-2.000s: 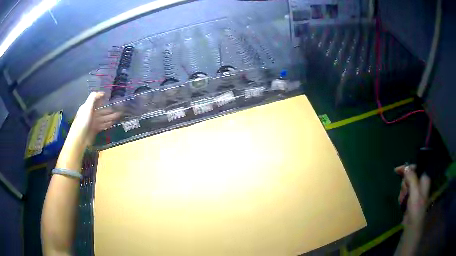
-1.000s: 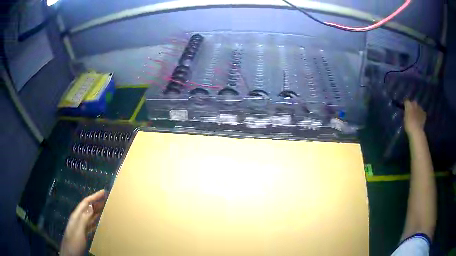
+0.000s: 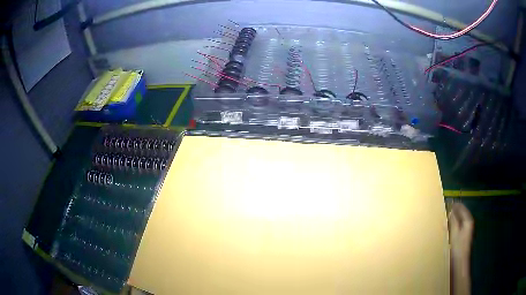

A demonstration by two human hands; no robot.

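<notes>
A tan cardboard sheet (image 3: 300, 230) fills the middle foreground, glaring white under the lamp. My right hand (image 3: 461, 242) is at its right edge, with the fingers partly hidden by the edge, gripping it. A small skin-coloured patch shows at the sheet's lower left corner; it may be a fingertip of my left hand, which is otherwise out of the picture. The slotted clear tray (image 3: 109, 216) lies on the left, with speakers on edge in its far rows and empty slots nearer.
A clear sorting tray (image 3: 323, 66) with upright speakers, thin red wires and white front labels (image 3: 289, 123) stands behind the sheet. Stacked clear trays (image 3: 481, 124) are at the right. A blue box (image 3: 124, 106) with yellow papers sits far left. A red and black cable hangs at upper right.
My right hand has come back from the stacked trays on the right to the sheet's right edge. My left hand has dropped from the sheet's left edge, mostly out of view. The view has shifted slightly.
</notes>
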